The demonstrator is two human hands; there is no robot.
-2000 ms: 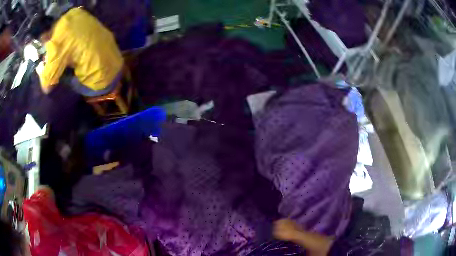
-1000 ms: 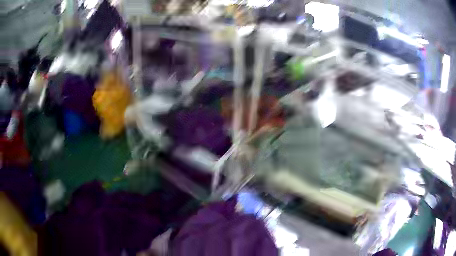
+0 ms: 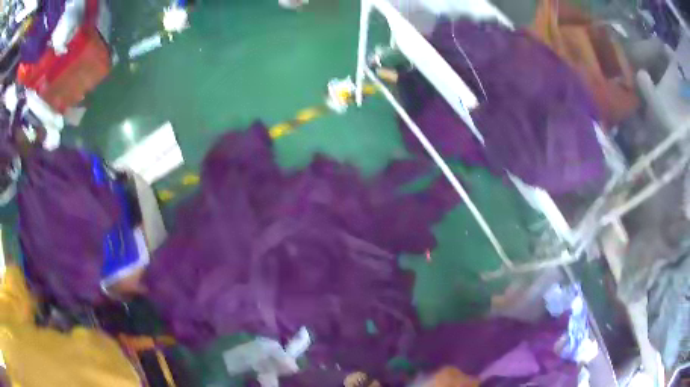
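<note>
A large heap of dark purple cloth [image 3: 325, 249] spreads over the green floor in the middle. More purple cloth [image 3: 499, 344] lies at the bottom right, with a lighter purple piece [image 3: 518, 361] on it. At the bottom edge, two small blurred skin-toned patches look like my left hand [image 3: 359, 379] and my right hand [image 3: 452, 377], at the cloth's near edge. Both are cut off by the frame. Their fingers, and anything they hold, cannot be made out.
A white-tube rack [image 3: 454, 174] with purple cloth [image 3: 537, 113] stands at the right. A person in yellow [image 3: 68, 359] is at the lower left. A blue container [image 3: 121, 242] with purple cloth, a red crate [image 3: 68, 72] and a white box-like object [image 3: 155, 155] are at the left. Pale scraps [image 3: 265, 357] lie near the bottom.
The view has swung from the rack and room back down to the floor and purple heap. The forearm and hand seen two seconds ago now show only as blurred patches at the bottom edge.
</note>
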